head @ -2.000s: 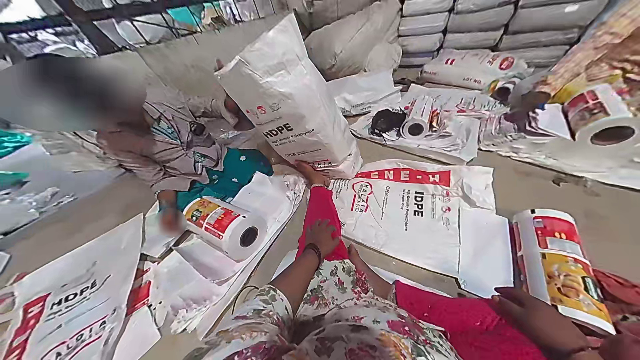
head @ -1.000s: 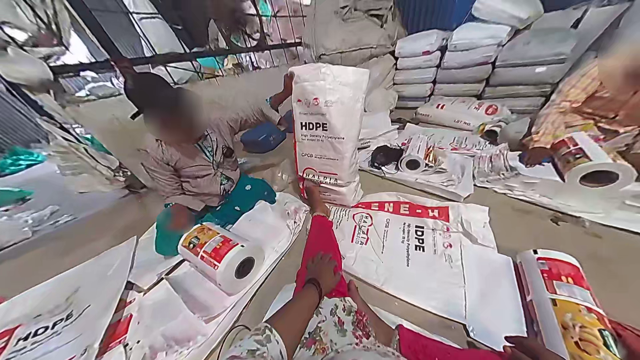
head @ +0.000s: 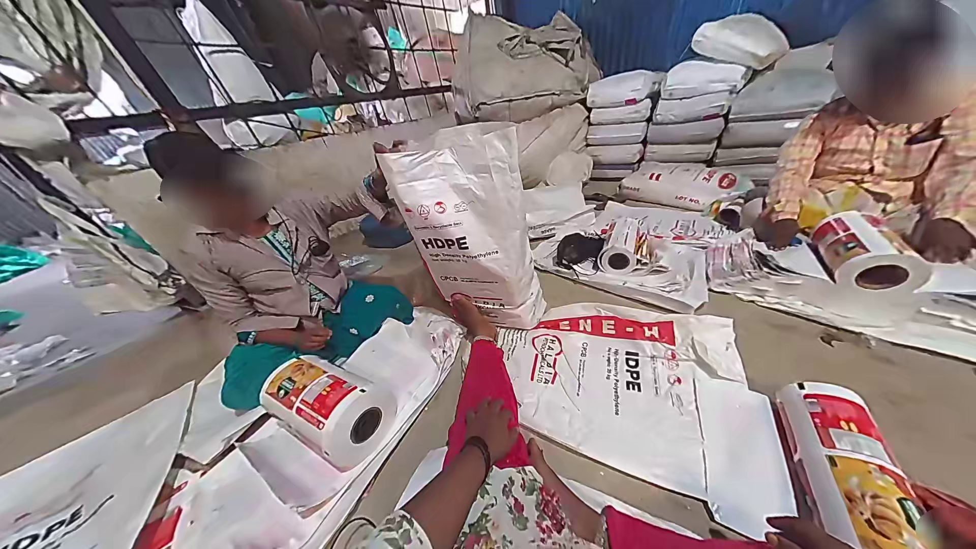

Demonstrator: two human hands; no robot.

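Note:
My left hand (head: 494, 427) lies on the shin of my magenta-clad leg and holds nothing. My right hand (head: 804, 534) shows only partly at the bottom edge, beside a roll of printed film (head: 862, 465); its grip is hidden. My outstretched foot (head: 471, 314) touches the lower front of a white HDPE sack (head: 473, 229), which stands tilted. A co-worker's hand (head: 389, 152) is at the sack's top corner. Another HDPE sack (head: 610, 396) lies flat to the right of my leg, with a plain white sheet (head: 743, 450) by it.
A seated co-worker (head: 267, 267) is at left, behind a printed film roll (head: 328, 408) on white sheets. Another co-worker (head: 862, 160) sits at right with a film roll (head: 869, 252). Stacked sacks (head: 694, 107) stand behind, near a metal grille (head: 305, 103).
The standing sack goes from tilted to nearly upright, then tilts again, with the co-worker's hand at its top. My left hand stays on my leg. The view has shifted.

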